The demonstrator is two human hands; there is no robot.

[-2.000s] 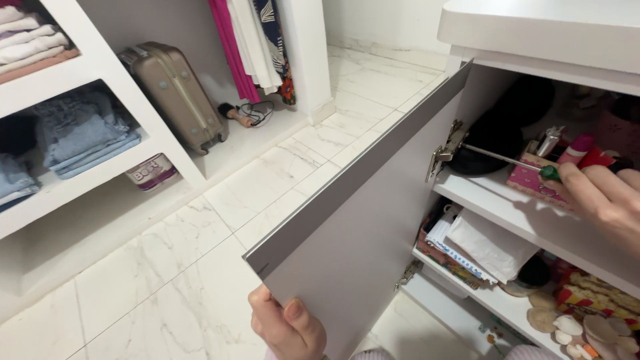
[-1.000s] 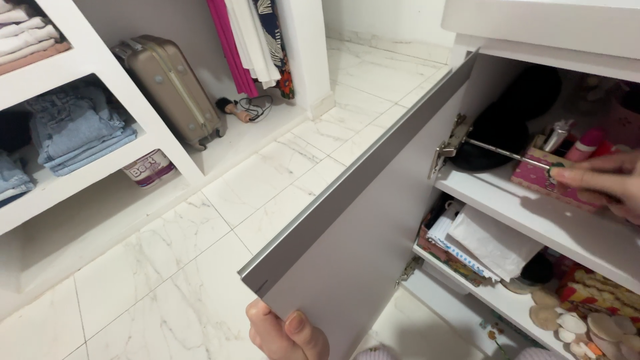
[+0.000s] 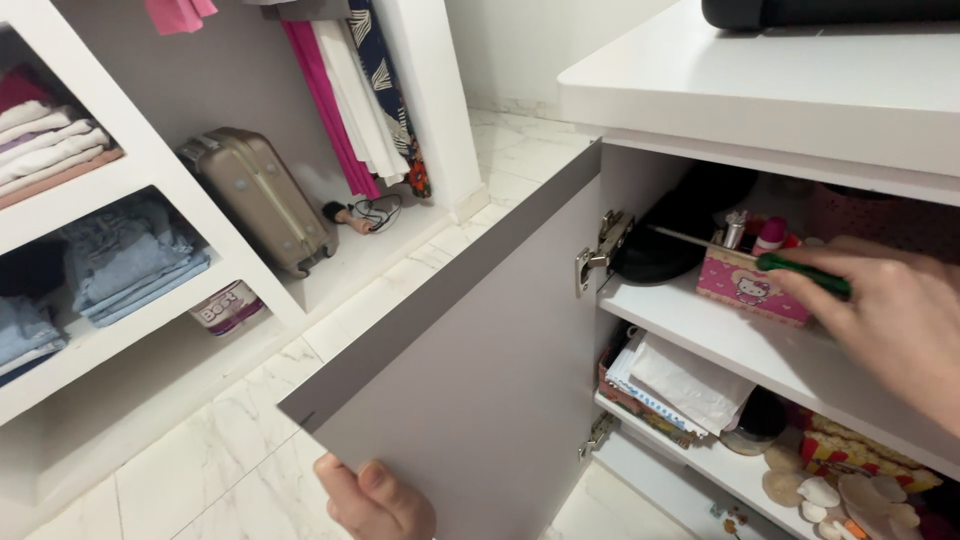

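Observation:
My left hand (image 3: 379, 499) grips the lower outer edge of the open cabinet door (image 3: 465, 337), thumb on its inner face. My right hand (image 3: 877, 300) holds a screwdriver by its green handle (image 3: 806, 275). The thin shaft (image 3: 686, 238) points left, and its tip is a little right of the upper metal hinge (image 3: 604, 251), apart from it as far as the view shows. Behind the shaft lies a black item (image 3: 660, 244). Below the handle stands a pink patterned box (image 3: 742, 289) with small tubes in it. Lower down is a second hinge (image 3: 596, 436).
The cabinet's white top (image 3: 750, 90) overhangs the shelves. On the lower shelf are papers (image 3: 690, 382), a dark-lidded jar (image 3: 756, 420) and seashells (image 3: 817, 499). Across the marble-look floor (image 3: 247, 420) stand a suitcase (image 3: 259, 199), a hair tool (image 3: 349, 217) and folded jeans (image 3: 131, 259).
The screwdriver's tip was at the upper hinge and now sits away from it, to the right. My left hand stays on the door's edge. The view has shifted slightly.

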